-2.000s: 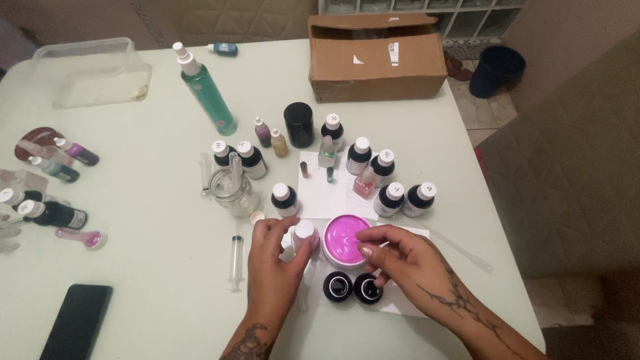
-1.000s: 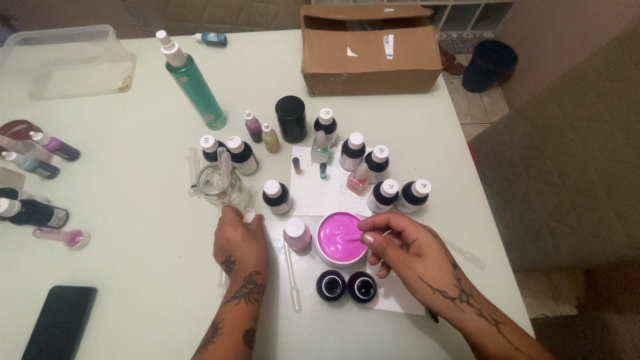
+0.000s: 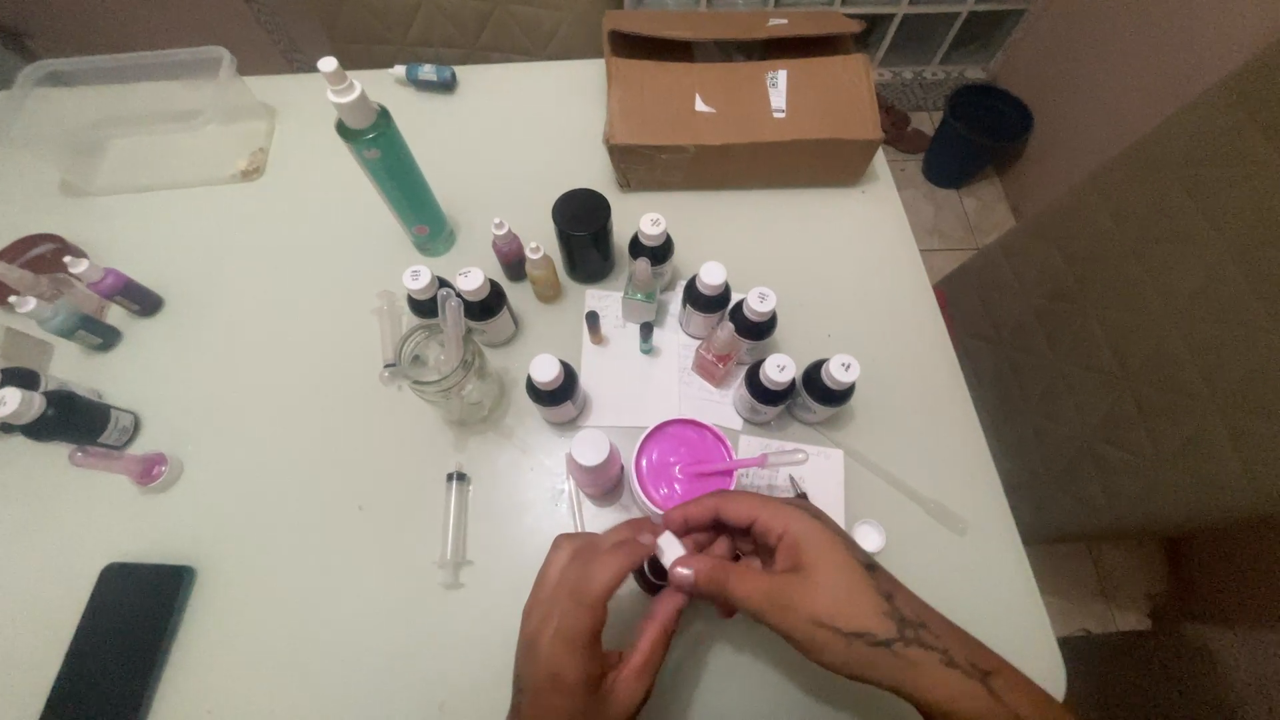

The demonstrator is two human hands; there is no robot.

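Both hands meet just below a white tub of bright pink liquid (image 3: 672, 462). My right hand (image 3: 780, 570) pinches a small white cap (image 3: 671, 547) between thumb and fingertips. My left hand (image 3: 605, 610) has its fingertips at the same cap; whether it grips it cannot be told. Beneath the fingers, dark bottles are mostly hidden. A plastic pipette (image 3: 745, 462) lies across the tub with its stem in the pink liquid. Left of the tub stands a pink bottle with a white cap (image 3: 596, 466). A loose white cap (image 3: 868, 536) lies right of my right hand.
Several dark bottles with white caps (image 3: 555, 388) surround papers (image 3: 630, 380). A glass jar (image 3: 450, 380) holds pipettes, with a syringe (image 3: 455, 525) below it. Farther off are a green spray bottle (image 3: 395, 180), a black jar (image 3: 583, 237) and a cardboard box (image 3: 740, 120). A phone (image 3: 120, 640) lies at left.
My left hand has come from beside the glass jar to meet my right hand. My right hand has let go of the pipette, moved down from the tub, and now holds a small white cap.
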